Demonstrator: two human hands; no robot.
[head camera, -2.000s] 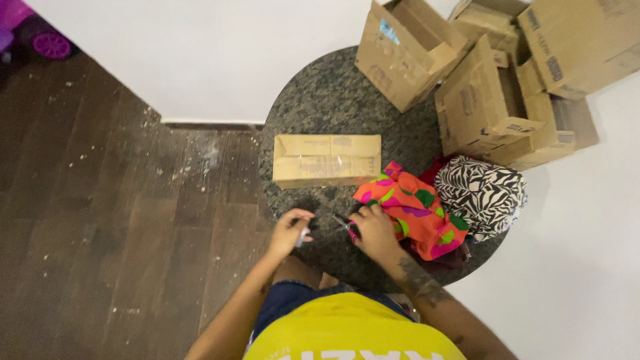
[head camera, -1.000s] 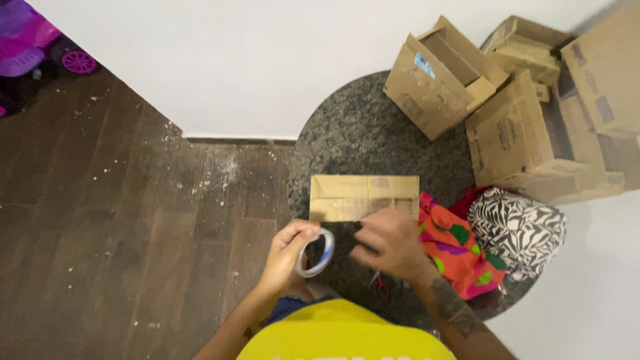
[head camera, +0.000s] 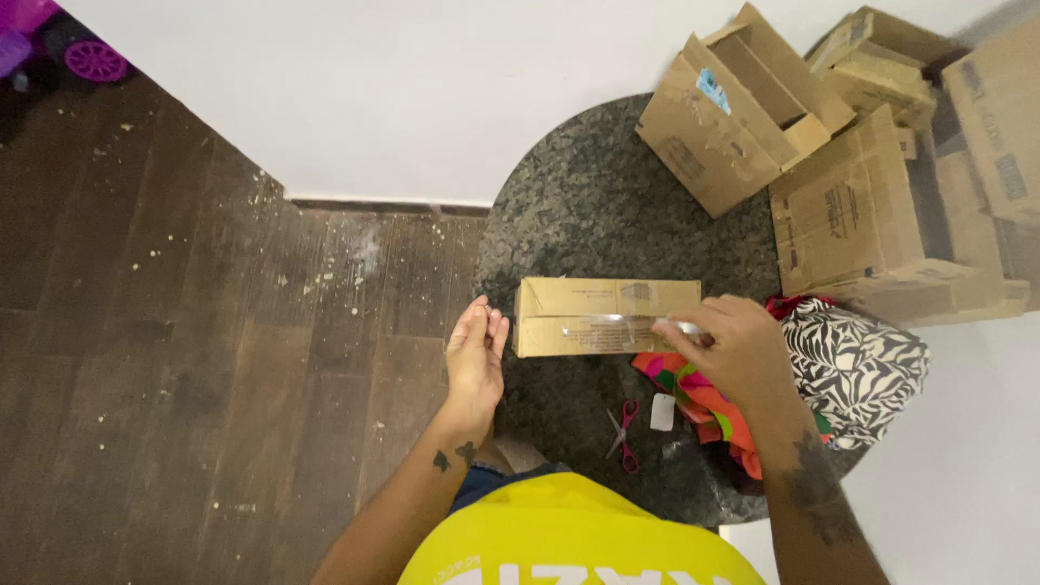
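Observation:
A closed cardboard box (head camera: 608, 336) lies on a round dark granite table, with a shiny strip of clear tape along its seam. My right hand (head camera: 723, 341) is over the box's right end, its fingers closed on a roll of clear tape (head camera: 689, 328) seen edge-on. Beside the left end, my left hand (head camera: 478, 349) is palm up with curled fingers and a small glint at the fingertips; whether it grips tape is unclear. Pink-handled scissors (head camera: 622, 436) lie partly spread near a white tag (head camera: 662, 412). Under my right forearm is orange patterned cloth (head camera: 715, 406).
Several cardboard boxes crowd the table's right and back, including an open one (head camera: 707, 130) and another (head camera: 845, 207). Black-and-white patterned fabric (head camera: 853, 366) lies at the right edge. A white wall stands behind; a purple toy wheel (head camera: 95, 61) is at upper left.
The tape roll, in my left hand one second ago, is now in my right hand. My left hand has moved to the box's left end. The scissors, in my right hand two seconds ago, lie on the table.

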